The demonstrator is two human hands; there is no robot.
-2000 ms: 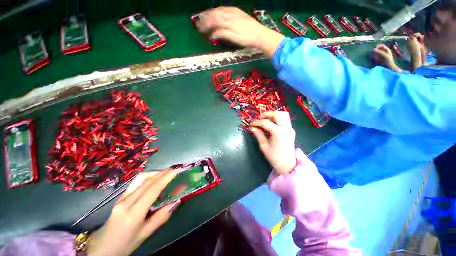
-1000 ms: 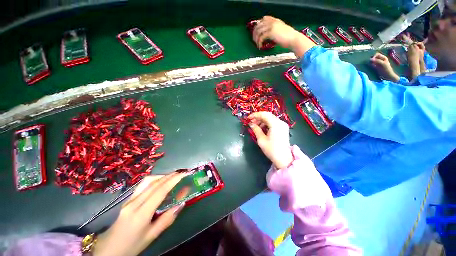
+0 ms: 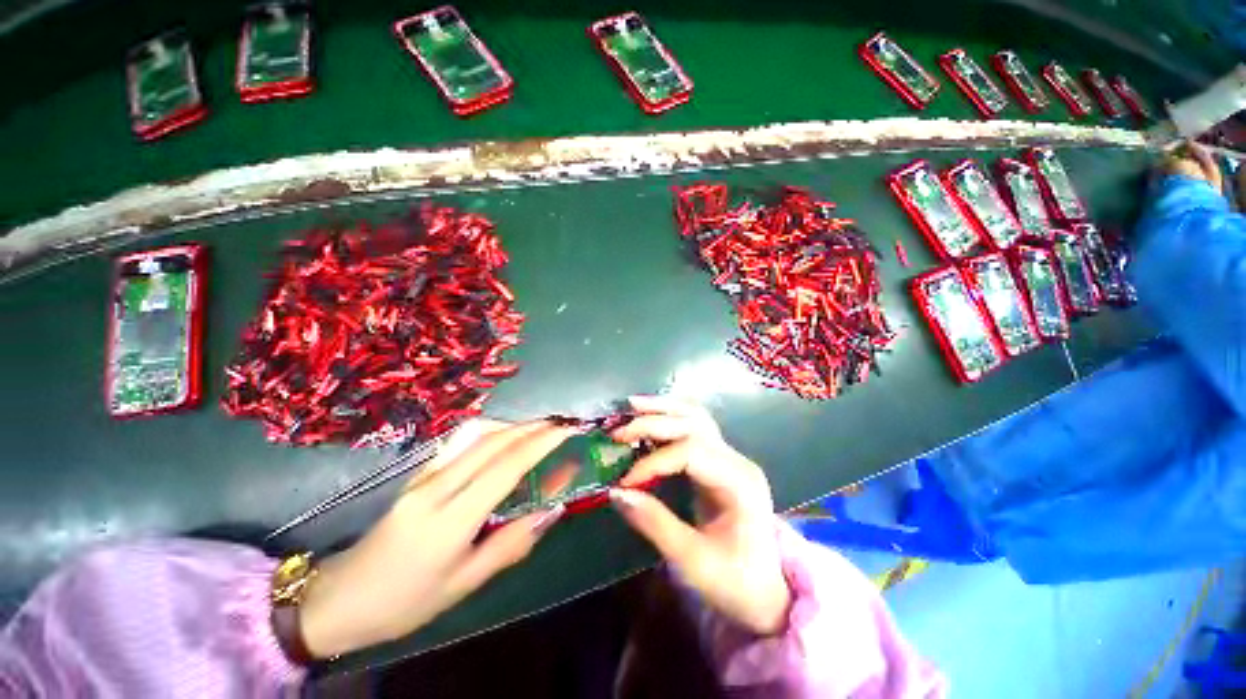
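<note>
My left hand (image 3: 444,526) holds a red-rimmed phone housing (image 3: 563,471) by its long edges, low above the bench. The green board shows inside it. My right hand (image 3: 704,498) has its fingers on the right end of the same housing, thumb on the near edge and fingertips at the far edge. Whether a small part is between those fingertips is hidden. The left pile of red and dark side parts (image 3: 376,328) lies beyond my left hand. The right pile of side parts (image 3: 799,280) lies beyond my right hand. Silver tweezers (image 3: 349,494) lie beside my left hand.
One handset (image 3: 155,332) lies at the left on the dark green bench. Rows of handsets (image 3: 959,321) lie at the right, near a person in a blue smock (image 3: 1134,451). Beyond the pale worn rail (image 3: 451,161), several phones ride the green belt (image 3: 342,116).
My right hand has moved from the right pile to the housing. The neighbour's arm has drawn back to the right, uncovering the rows of handsets. The view has shifted.
</note>
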